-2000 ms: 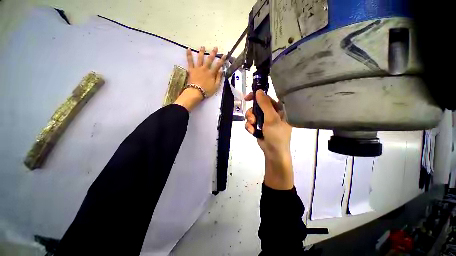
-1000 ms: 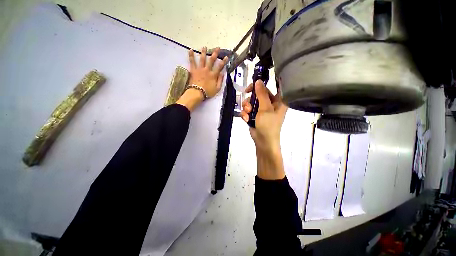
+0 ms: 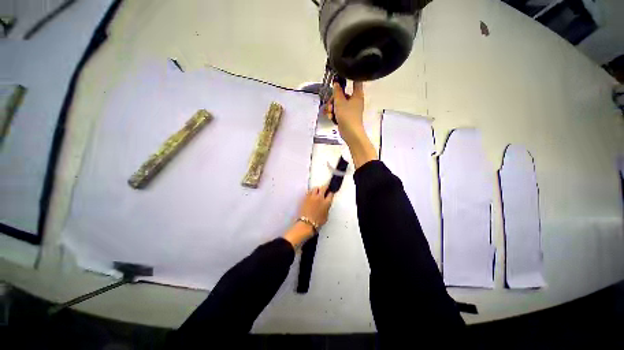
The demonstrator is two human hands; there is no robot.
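Observation:
My right hand (image 3: 347, 109) grips the black handle under the motor of the cutting machine (image 3: 369, 37), at the top centre. The machine's base plate (image 3: 327, 135) shows just below that hand. My left hand (image 3: 316, 206) holds a black fabric strip (image 3: 306, 265) at the right edge of the lay; its upper end sticks out past the fingers. The white paper marker (image 3: 226, 219) covers the lay, with two brownish-gold metal weights (image 3: 171, 149) (image 3: 263, 145) on it.
Three cut pieces (image 3: 407, 154) (image 3: 466, 205) (image 3: 521, 212) with white tops and dark edges lie on the right. A T-shaped metal tool (image 3: 131, 271) rests at the lay's front edge. Another paper-topped stack (image 3: 31, 157) lies at the far left, with a weight (image 3: 10, 109) on it.
My left hand has left the paper beside the weight and moved down and right to hold the strip. My right hand stays on the handle. The view has widened, and the machine appears smaller and higher.

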